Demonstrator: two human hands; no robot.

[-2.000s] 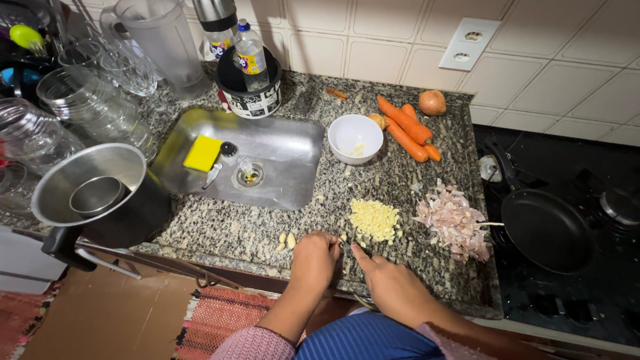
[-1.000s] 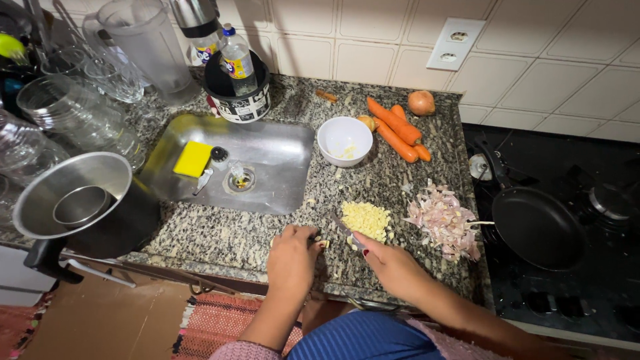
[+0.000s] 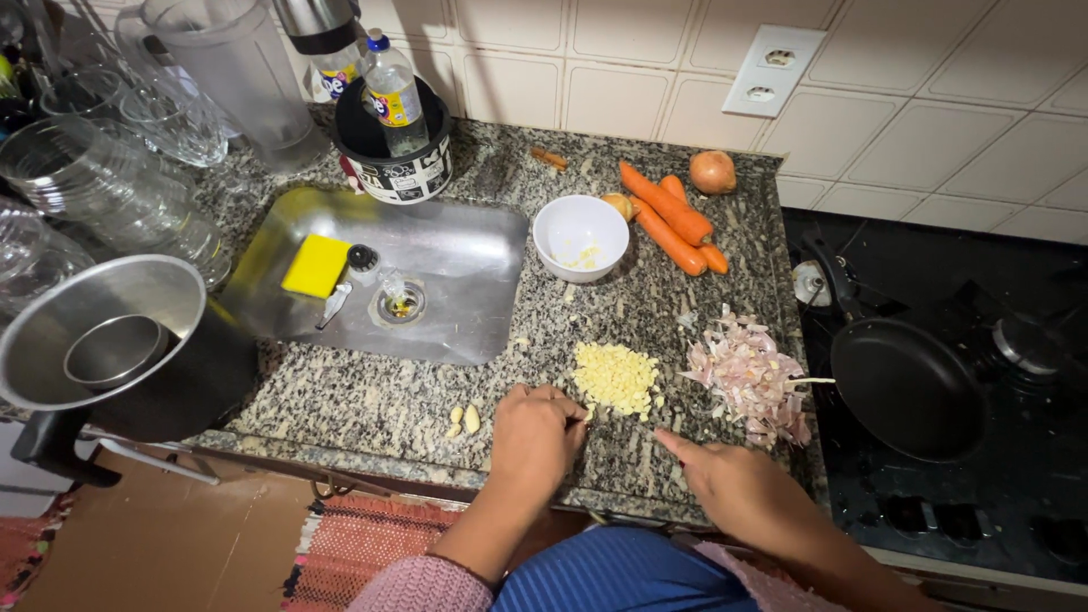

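Observation:
My left hand [image 3: 537, 438] rests on the granite counter with its fingertips pinched together at the lower left edge of a pile of chopped garlic [image 3: 615, 378]; a small pale piece shows at the fingertips. My right hand [image 3: 722, 476] is to the right and nearer the edge, index finger stretched out, the other fingers curled under; a knife was in this hand a moment ago, but its blade is hard to make out now. Several whole peeled garlic cloves [image 3: 472, 418] lie left of my left hand. A heap of garlic skins [image 3: 748, 378] lies right of the chopped garlic.
Behind stand a white bowl [image 3: 581, 238] with garlic bits, carrots [image 3: 667, 204] and an onion [image 3: 712, 172]. Left are a steel sink [image 3: 459, 255] with a yellow sponge [image 3: 315, 266], a large pot [image 3: 204, 365] and glass jars [image 3: 110, 187]. A frying pan [image 3: 908, 388] sits on the black stove at right.
The knife blade seen by the chopped garlic one second ago no longer shows plainly. My right hand has drawn back from the pile, and my left hand has moved right, to the pile's edge.

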